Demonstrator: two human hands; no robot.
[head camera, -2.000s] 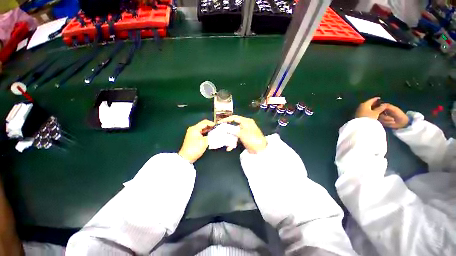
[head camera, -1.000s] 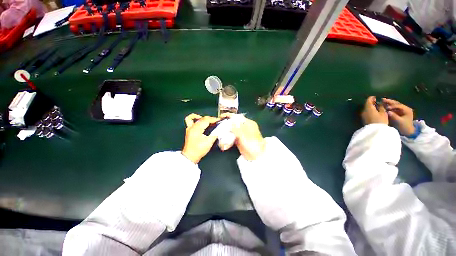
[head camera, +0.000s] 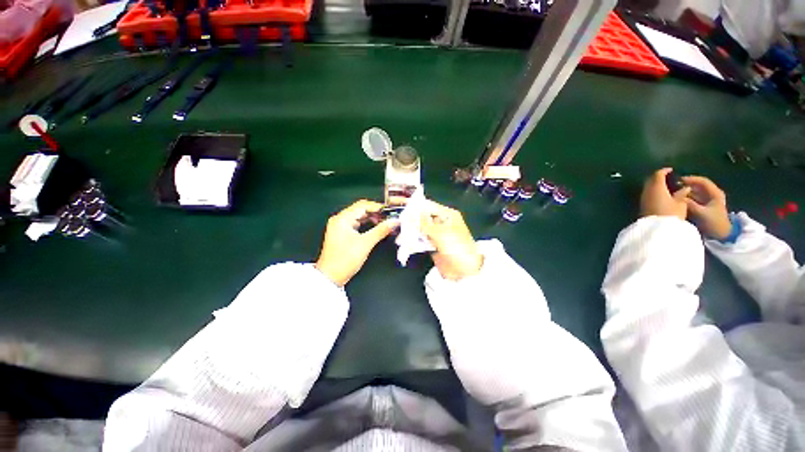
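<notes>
My left hand (head camera: 350, 238) grips a small dark round watch head (head camera: 374, 219) with a silvery rim, mostly hidden by the fingers. My right hand (head camera: 452, 237) pinches a crumpled white wiping cloth (head camera: 411, 231), which hangs down beside the watch head. The small solvent bottle (head camera: 402, 177) stands upright just ahead of both hands, its translucent cap (head camera: 377, 144) flipped open to the left. Several dark-topped watch heads (head camera: 527, 191) stand at the foot of the metal upright. A cluster of shiny watch heads (head camera: 82, 210) lies at far left.
A black box (head camera: 239, 173) with a white stack is left of the bottle. The metal upright (head camera: 547, 88) slants up right of centre. Straps (head camera: 159, 94), a red tray (head camera: 247, 26) and a black tray (head camera: 402, 22) lie beyond. Another person's hands (head camera: 684, 201) are at right.
The cloth was bunched over the watch head between both hands; now it hangs from my right hand and the watch head shows more in my left fingers. The view has shifted slightly.
</notes>
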